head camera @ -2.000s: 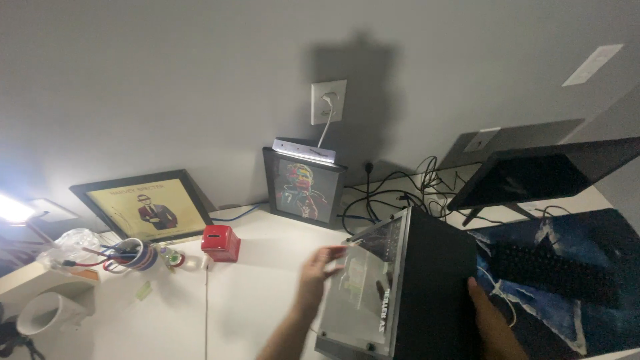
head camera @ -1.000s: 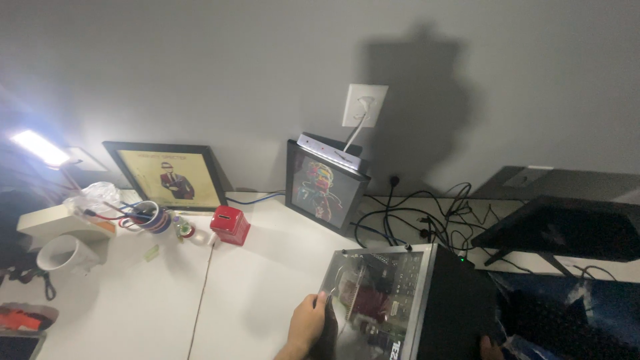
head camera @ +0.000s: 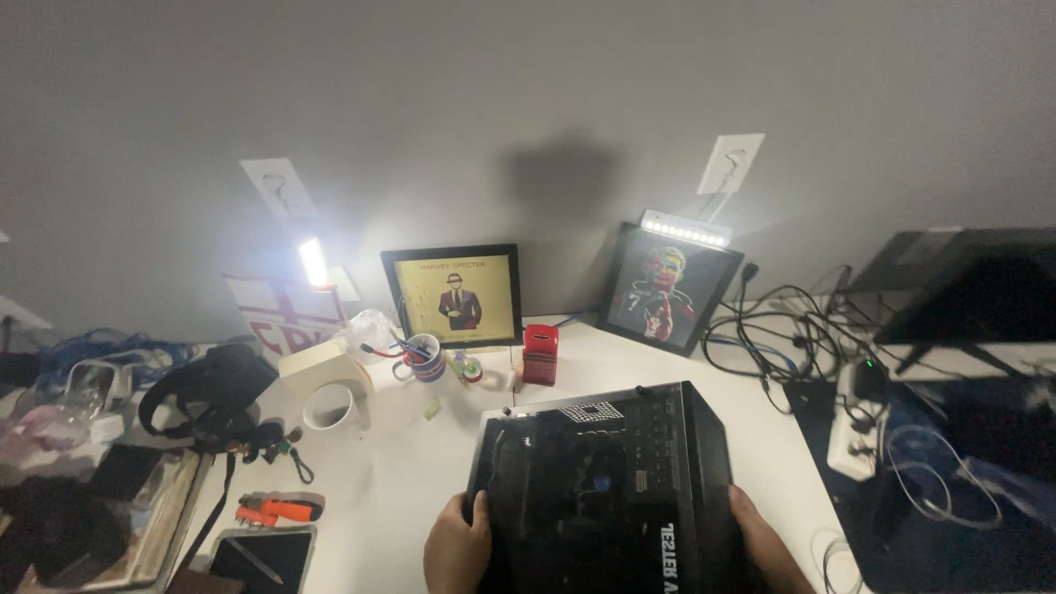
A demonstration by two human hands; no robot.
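Observation:
A black computer case [head camera: 586, 495] with a clear side panel facing up and white lettering stands at the bottom centre of the head view, over the white desk. My left hand [head camera: 459, 544] grips its left edge, thumb on the panel's rim. My right hand [head camera: 767, 540] holds the opposite side, with part of its fingers hidden by the case. Circuit parts and a vent grille show dimly through the panel. Just beyond the case sits a red money box [head camera: 540, 355].
Behind are two framed pictures [head camera: 516, 293] [head camera: 610, 285] and a mug of pens [head camera: 425, 359]. A white mug [head camera: 330, 407], orange-handled tool [head camera: 289, 509] and tablet [head camera: 305, 553] lie left. At right are tangled cables [head camera: 767, 330], a power strip [head camera: 854, 429] and a monitor [head camera: 973, 297].
The case has moved left from beside the monitor, with both hands on it. My left hand has shifted from over the panel to its left edge. The view has swung left.

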